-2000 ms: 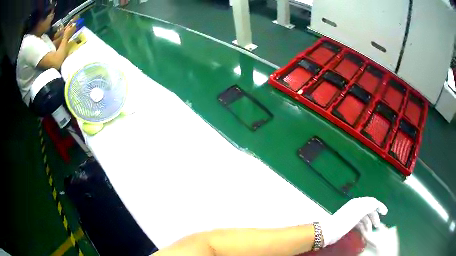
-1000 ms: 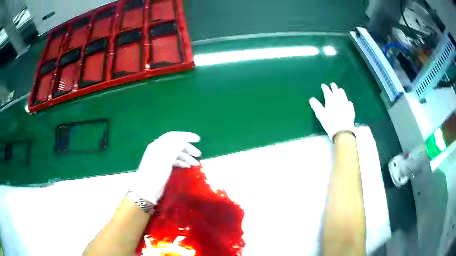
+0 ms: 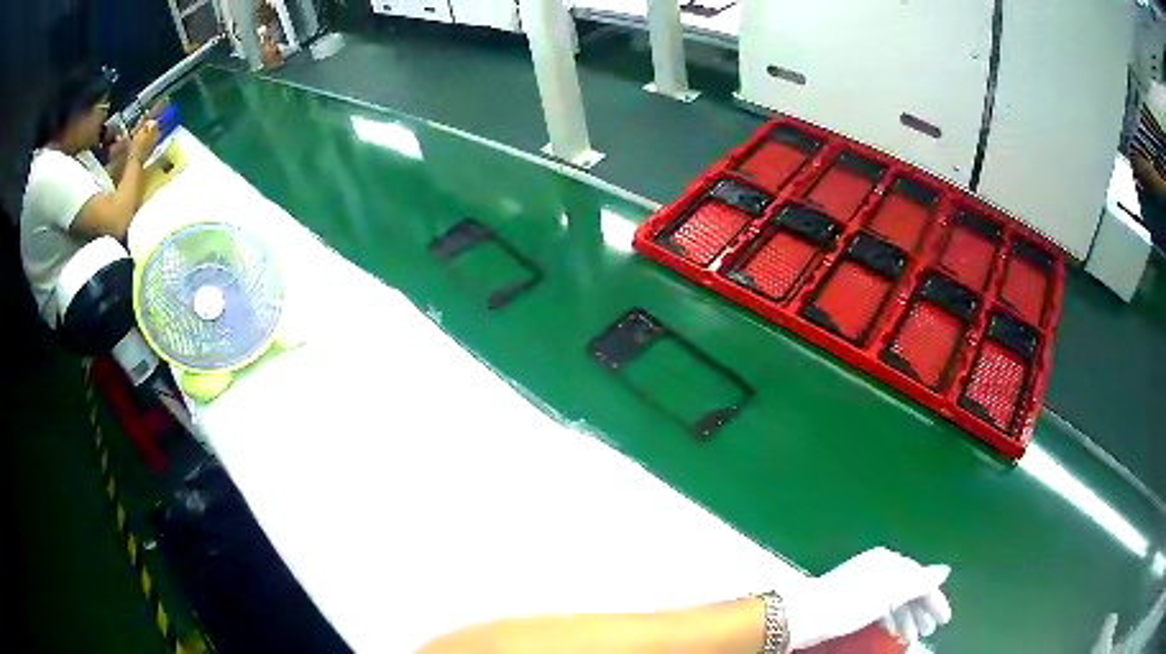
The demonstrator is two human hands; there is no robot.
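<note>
My left hand (image 3: pixel 870 598), in a white glove with a metal-band watch at the wrist, is at the lower right over the cloth's edge. Its fingers are loosely bent and apart, with nothing seen in them. A bit of red film (image 3: pixel 859 643) shows under it. Only a few blurred white fingertips of my right hand (image 3: pixel 1118 634) show at the bottom right corner; the rest is cut off. Two black phone middle frames lie flat on the green conveyor belt, one nearer (image 3: pixel 616 342) and one farther (image 3: pixel 463 235). Neither is touched.
A red turnover tray (image 3: pixel 818 330) with black frames in its pockets lies on the belt's far side. A white cloth (image 3: pixel 473 479) covers the near edge, with a yellow-green fan (image 3: pixel 209 303) on it. A person (image 3: pixel 64 211) sits at the far left. White cabinets (image 3: pixel 882 77) stand opposite.
The view swung right, then back left. The two frames have moved up and left along the belt relative to the tray. My right hand, fully seen a second ago, is now almost out of view.
</note>
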